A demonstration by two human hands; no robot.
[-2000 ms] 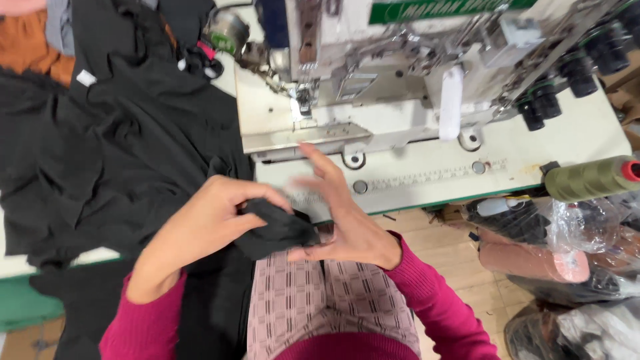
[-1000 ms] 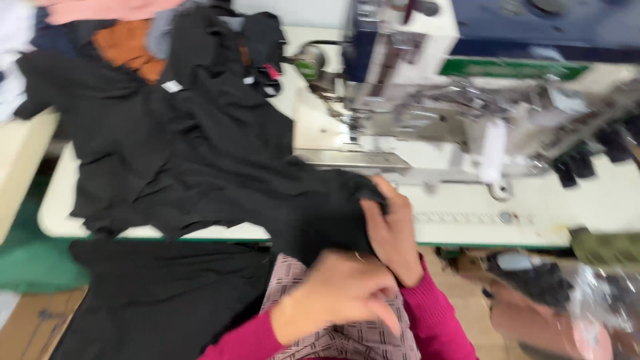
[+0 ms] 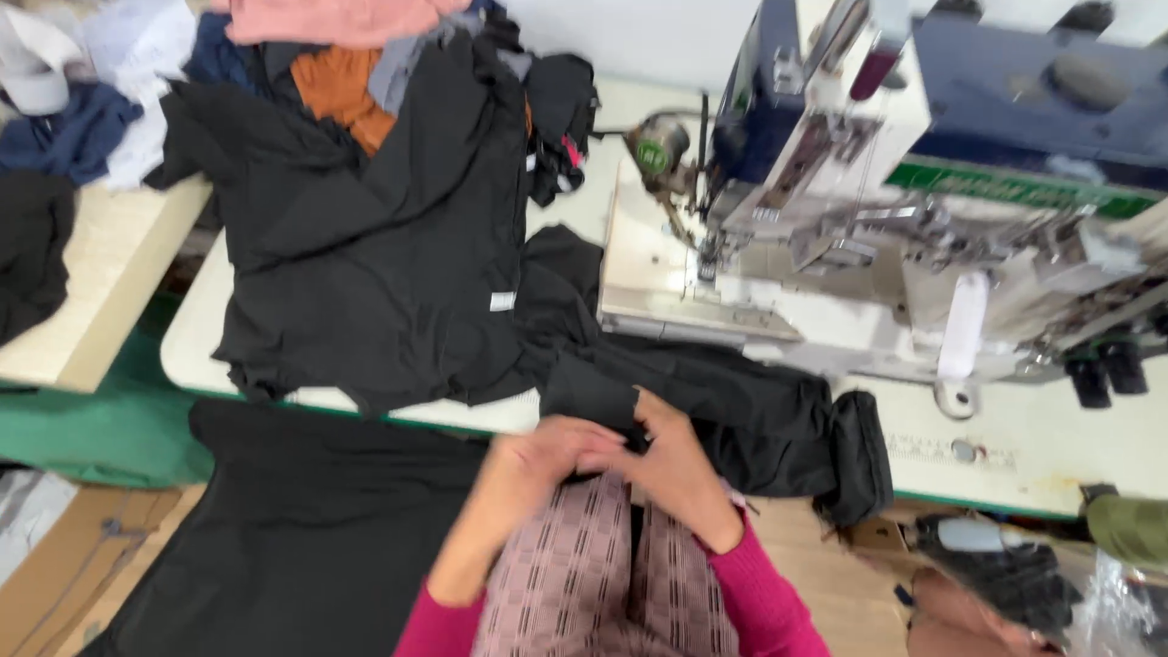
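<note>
My left hand (image 3: pixel 538 465) and my right hand (image 3: pixel 671 461) meet over my lap at the table's front edge, fingers on a fold of black fabric (image 3: pixel 593 392). A black sleeve-like length (image 3: pixel 766 420) of the cloth runs right from them, past the front of the sewing machine (image 3: pixel 721 310). To the left a black garment (image 3: pixel 383 246) with a small white label (image 3: pixel 502 301) lies spread on the table. The fingertips partly hide each other, so how firmly they grip is unclear.
Pink (image 3: pixel 347 18) and orange cloth (image 3: pixel 342 91) are heaped at the back left. More black cloth (image 3: pixel 310 538) hangs below the table's front edge. An olive thread cone (image 3: pixel 1131 529) and plastic-wrapped items are at the lower right.
The black cloth now stretches farther right along the table's front edge. My right hand has come back beside my left over my lap. The view has shifted left.
</note>
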